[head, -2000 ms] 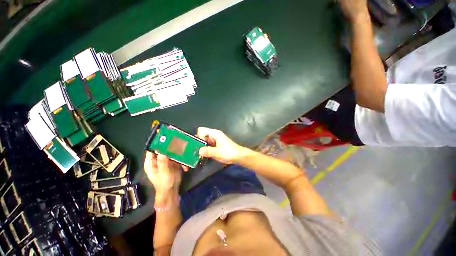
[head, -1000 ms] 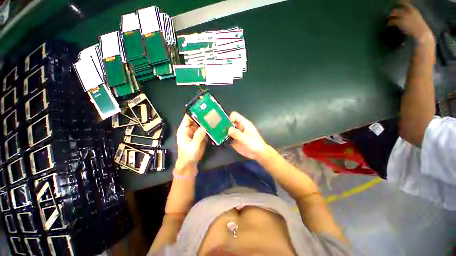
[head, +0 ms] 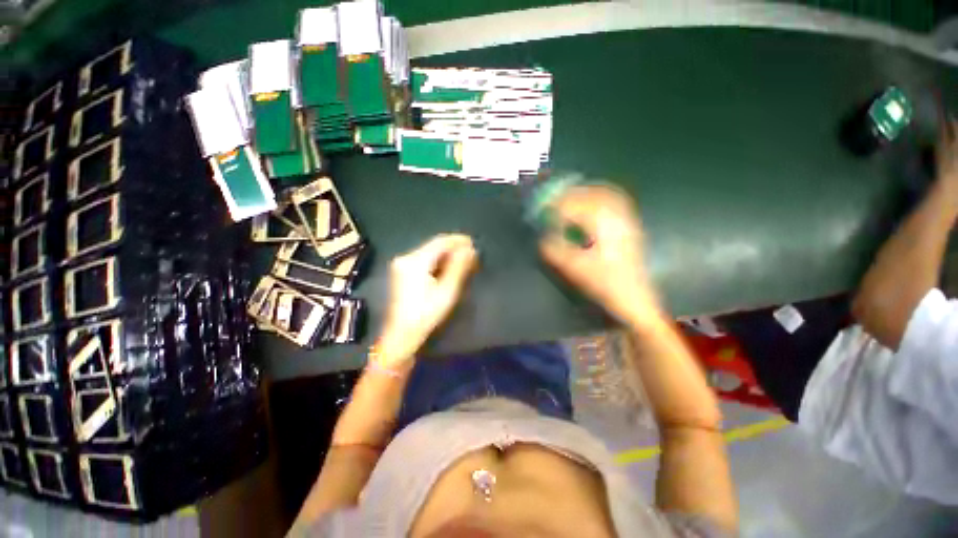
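Note:
My right hand (head: pixel 604 247) is blurred and holds a blurred part-assembled phone (head: pixel 548 200), green on top, above the bench right of centre. My left hand (head: pixel 429 289) is over the bench left of it, fingers curled together, with nothing visible in it. Gold-rimmed front frames (head: pixel 328 221) lie in a loose pile left of my left hand. Stacked boards with screens (head: pixel 273 121) stand behind them in overlapping piles. Fanned boards with screens (head: pixel 494 152) lie behind and between my hands.
Black plastic trays (head: pixel 152 242) with gold-rimmed frames are stacked at left. The green bench (head: pixel 735 179) runs to the right, with a pale rail (head: pixel 630 19) at the back. A small green-topped stack (head: pixel 889 114) is at far right, near another person's arm (head: pixel 909 247).
My hands have parted; the right has moved right with the phone, and the left has let go of it. The view has shifted, and the far-right stack shows again.

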